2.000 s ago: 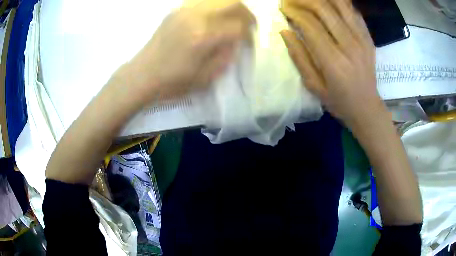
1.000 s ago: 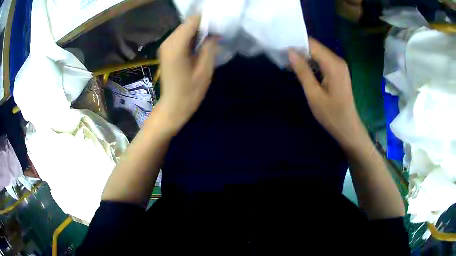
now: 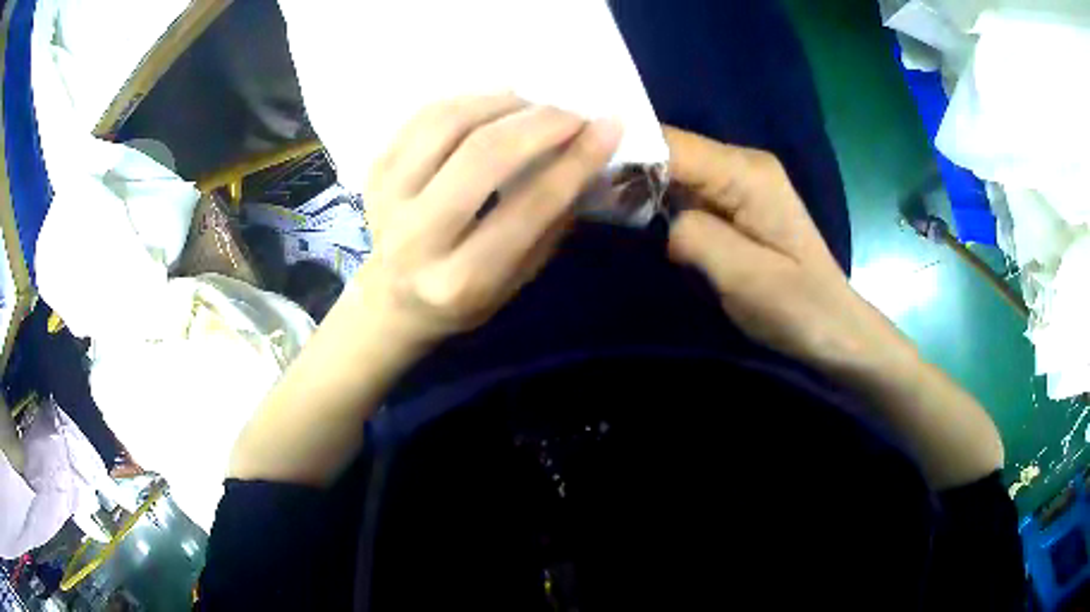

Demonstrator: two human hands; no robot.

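A white cloth piece [image 3: 478, 54] lies over my dark-clothed lap and runs out of the top of the picture. My left hand [image 3: 484, 203] rests on its lower part, fingers bent over the cloth near its lower edge. My right hand [image 3: 747, 227] pinches the lower right corner between thumb and fingers. The lower edge is partly turned up between my hands, and its underside looks grey and creased. My left fingertips hide part of that edge.
A large white and cream cloth heap [image 3: 179, 359] is at the left, below the wooden table edge [image 3: 155, 66]. Another white heap [image 3: 1028, 132] hangs at the right over a blue bin [image 3: 950, 155]. A blue crate [image 3: 1061, 550] stands on the green floor at the lower right.
The cloth has come from the lit table down over my lap. My hands have moved closer together at its lower edge. The view has tilted down, and the table has mostly left the picture.
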